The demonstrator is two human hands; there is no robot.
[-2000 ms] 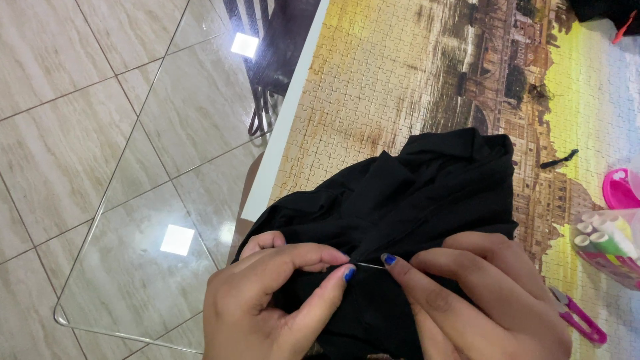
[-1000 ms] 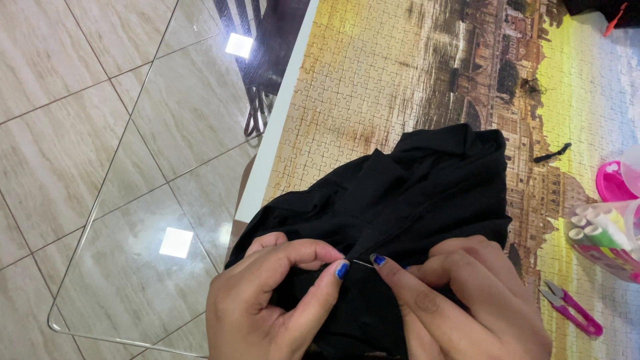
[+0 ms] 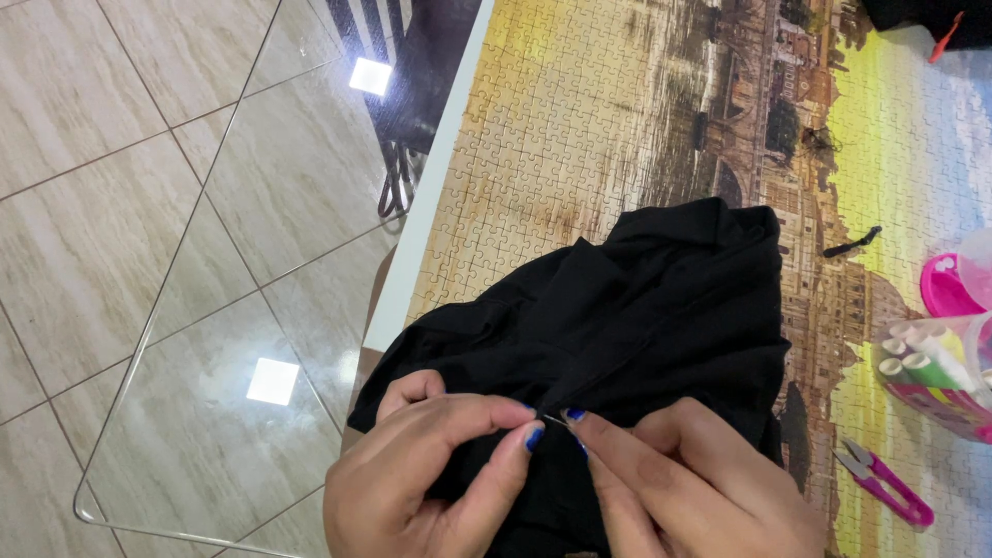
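Note:
Black fabric [image 3: 659, 310] lies bunched over the near part of the puzzle, with both hands on it. My left hand [image 3: 434, 457] pinches a bit of this cloth between thumb and index finger. Between the two hands shows a thin sewing needle [image 3: 555, 420]; its right end is between the thumb and fingers of my right hand [image 3: 682, 480], its left end meets the cloth at my left fingertips. Any thread on the needle is too fine to make out. To the right of my right hand lie pink thread snips [image 3: 891, 484].
A jigsaw puzzle [image 3: 542, 139] spans the glass table [image 3: 174, 263]. At right stands a tub of thread spools [image 3: 930, 380] beside a pink lid [image 3: 949, 285]. A small black strip [image 3: 852, 242] lies above. Dark cloth [image 3: 930, 19] is at the top right corner.
Both hands keep nearly the same pose at the cloth, and the needle stays between them. Little else has plainly changed beyond a slight shift of the view.

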